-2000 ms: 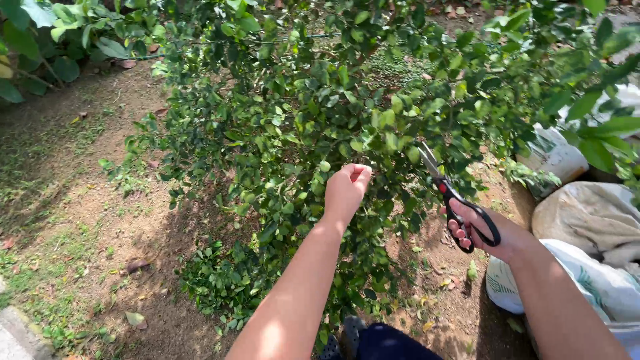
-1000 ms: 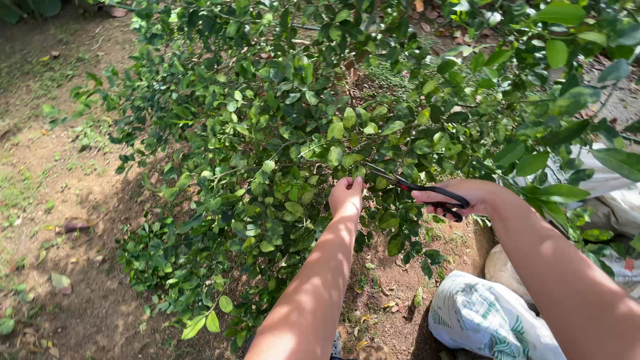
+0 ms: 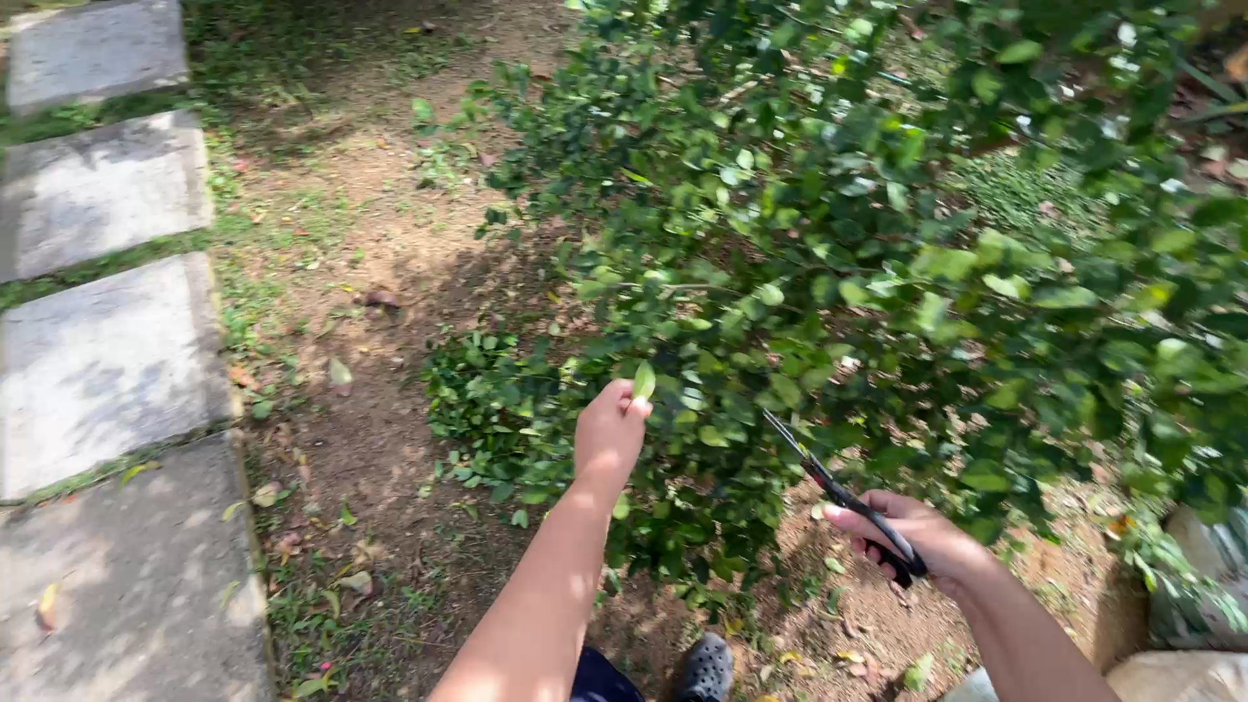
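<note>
My left hand [image 3: 609, 434] pinches a small green leaf [image 3: 643, 381] between thumb and fingers, in front of the leafy green shrub [image 3: 741, 292]. To its right, my right hand [image 3: 902, 534] holds black-handled scissors [image 3: 843, 492] with red accents. Their blades point up and left toward the lower foliage and look nearly closed together. Parts of the shrub are blurred, so whether the blades touch any leaf cannot be told.
Grey paving slabs [image 3: 107, 361] run down the left side, with grass in the gaps. Bare soil [image 3: 380, 439] with fallen leaves lies between slabs and shrub. A dark perforated clog [image 3: 706, 668] shows at the bottom. Pale sacks [image 3: 1185, 675] lie at the lower right.
The left hand has drawn apart from the scissors, with a leaf now visible in its fingers. One second ago the blades were beside that hand at the foliage. The view has swung left.
</note>
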